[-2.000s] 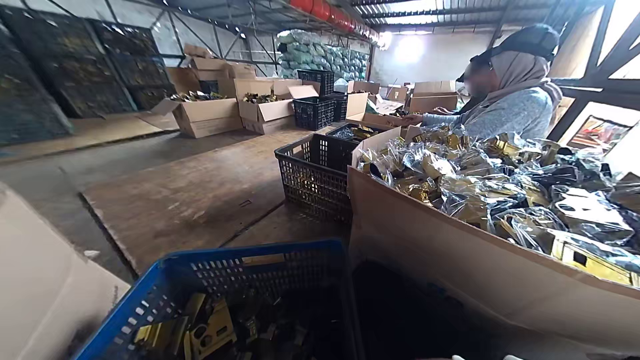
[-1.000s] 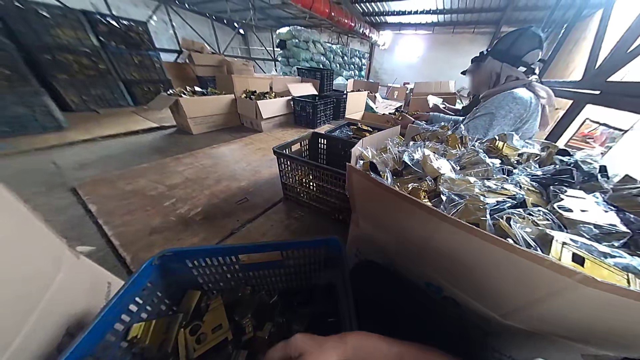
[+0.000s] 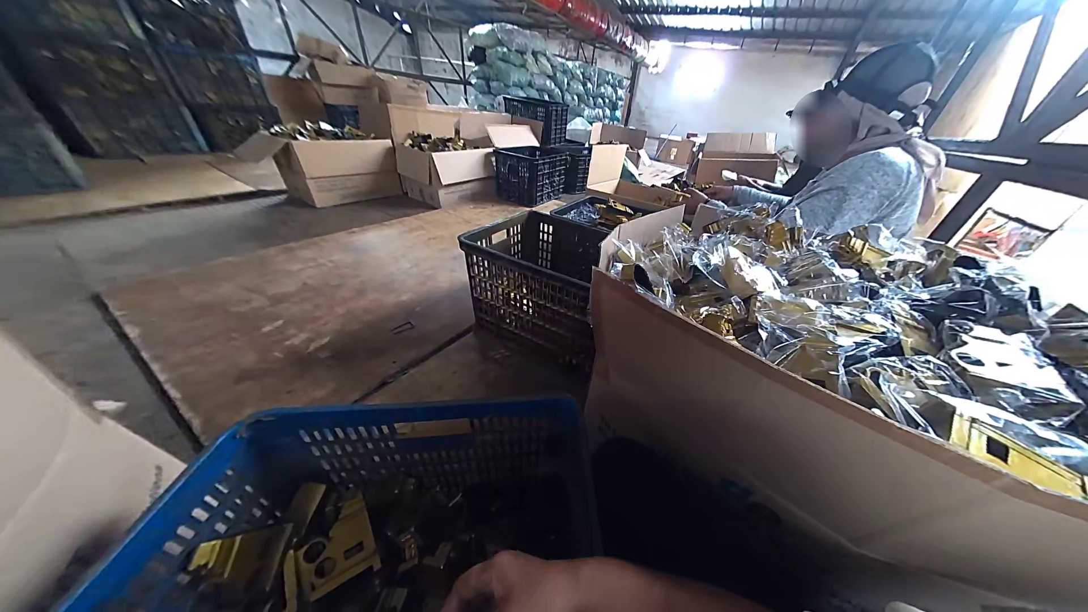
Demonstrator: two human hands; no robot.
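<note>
One hand of mine, which looks like my right hand (image 3: pixel 527 582), reaches in from the bottom right over a blue plastic crate (image 3: pixel 408 412). Its fingers run off the bottom edge among the dark parts, so its grip is hidden. Inside the crate lie gold-coloured metal parts (image 3: pixel 344 548) with round and rectangular holes, to the left of the hand. My left hand is out of view. At the right stands a large cardboard box (image 3: pixel 765 433), heaped with gold and black parts in clear plastic bags (image 3: pixel 790 314).
A black plastic crate (image 3: pixel 527 289) stands beside the large box. Another person (image 3: pixel 867 170) works behind that box, hands near a smaller crate of gold parts (image 3: pixel 608 212). Open cartons (image 3: pixel 340 166) and stacked black crates (image 3: pixel 531 174) are farther back. A cardboard flap (image 3: pixel 59 476) rises at left.
Two seconds ago no hand showed over the blue crate; my right hand has come in from the bottom right. It reaches slightly higher into view than one second ago.
</note>
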